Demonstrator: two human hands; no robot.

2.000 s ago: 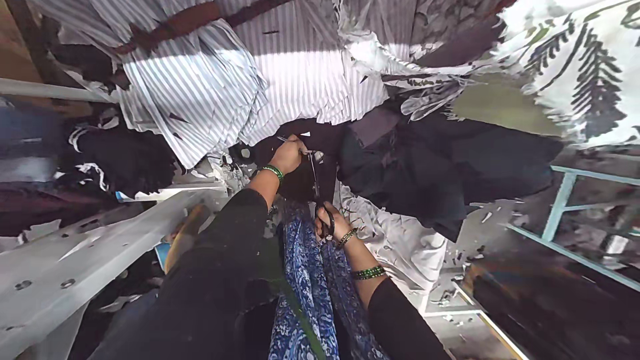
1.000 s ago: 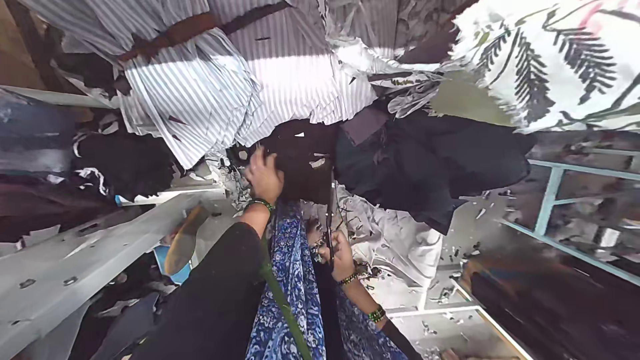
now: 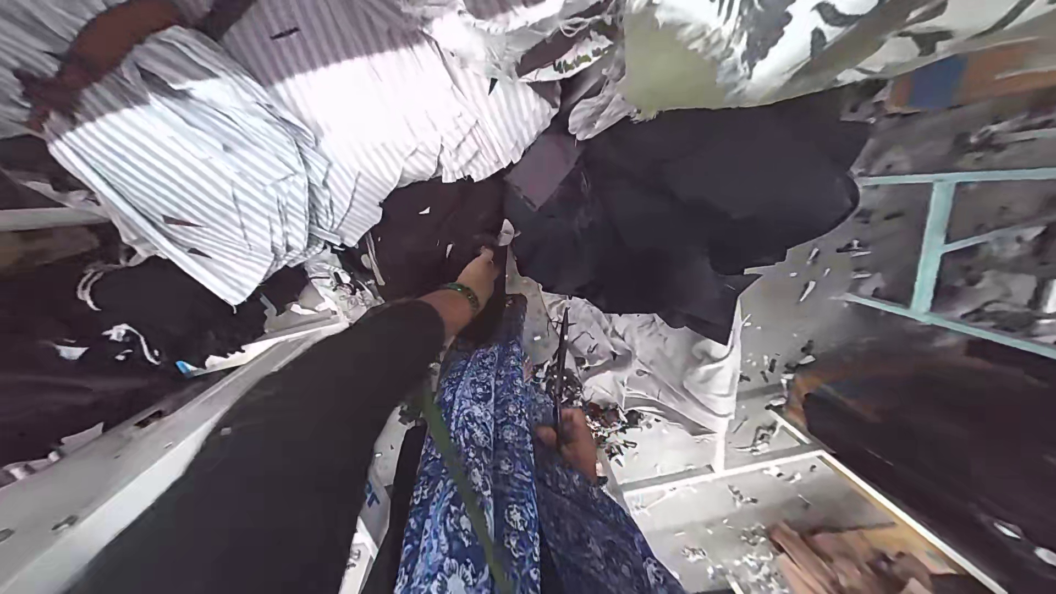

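My left hand (image 3: pixel 477 280) is on the dark brown fabric (image 3: pixel 437 227), its fingers at the cloth's right edge beside a small pale scrap (image 3: pixel 506 233); the fingertips are too blurred to show a firm pinch. Lower right, near my lap, my right hand (image 3: pixel 573 441) is closed around the handles of dark metal scissors (image 3: pixel 563 355), whose blades point up and look together. The blue patterned garment (image 3: pixel 487 412) lies between my hands. To the right of the brown fabric rests a pile of dark navy cloth (image 3: pixel 643 214).
Striped white fabric (image 3: pixel 355 99) is heaped at the top left, with leaf-print cloth (image 3: pixel 792 41) at the top right. A metal beam (image 3: pixel 206 445) runs along the left. A light blue metal frame (image 3: pixel 932 247) stands at the right. Scraps litter the floor, and white cloth (image 3: pixel 652 355) hangs below the navy pile.
My right hand has drawn down toward my lap with the scissors, away from the brown fabric where both hands were close together two seconds ago. My left hand is lower on the cloth than one second ago.
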